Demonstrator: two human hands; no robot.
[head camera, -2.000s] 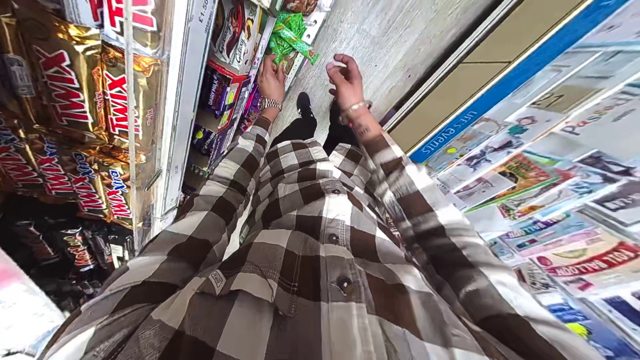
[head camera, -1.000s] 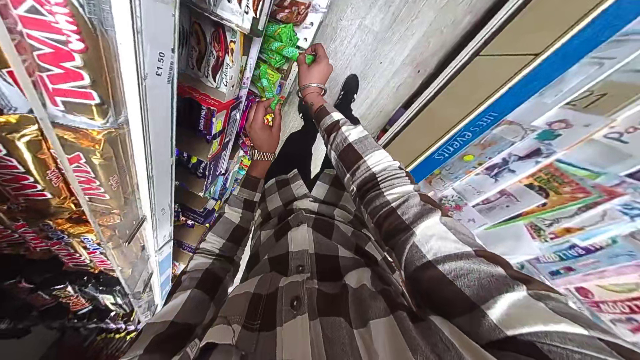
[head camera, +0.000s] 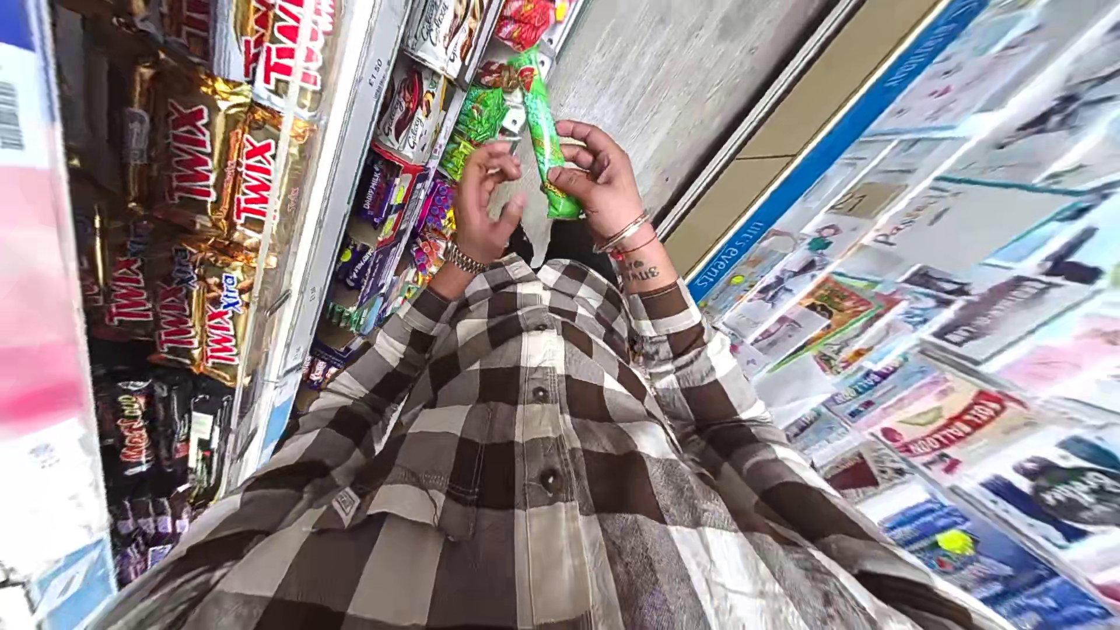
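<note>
My right hand (head camera: 604, 179), wearing bangles, grips the lower part of a long green candy packet (head camera: 541, 131) between thumb and fingers. The packet stands out over the edge of the shelf. To its left, my left hand (head camera: 488, 203), with a metal watch at the wrist, has its fingers apart and holds nothing. Behind the left hand, green candy bags (head camera: 479, 115) lie on the shelf, with a red candy bag (head camera: 525, 22) farther up.
Twix packs (head camera: 188, 157) fill a shelf at the left, beside a white shelf edge (head camera: 346, 140). Boxed chocolates (head camera: 409, 112) stand near the candy. Greeting cards (head camera: 822, 315) line the rack at the right. A grey floor (head camera: 682, 70) runs between the shelves.
One second ago both hands were at the green bags by the shelf. The right hand now holds a green packet out from them, and the left hand is apart from the bags.
</note>
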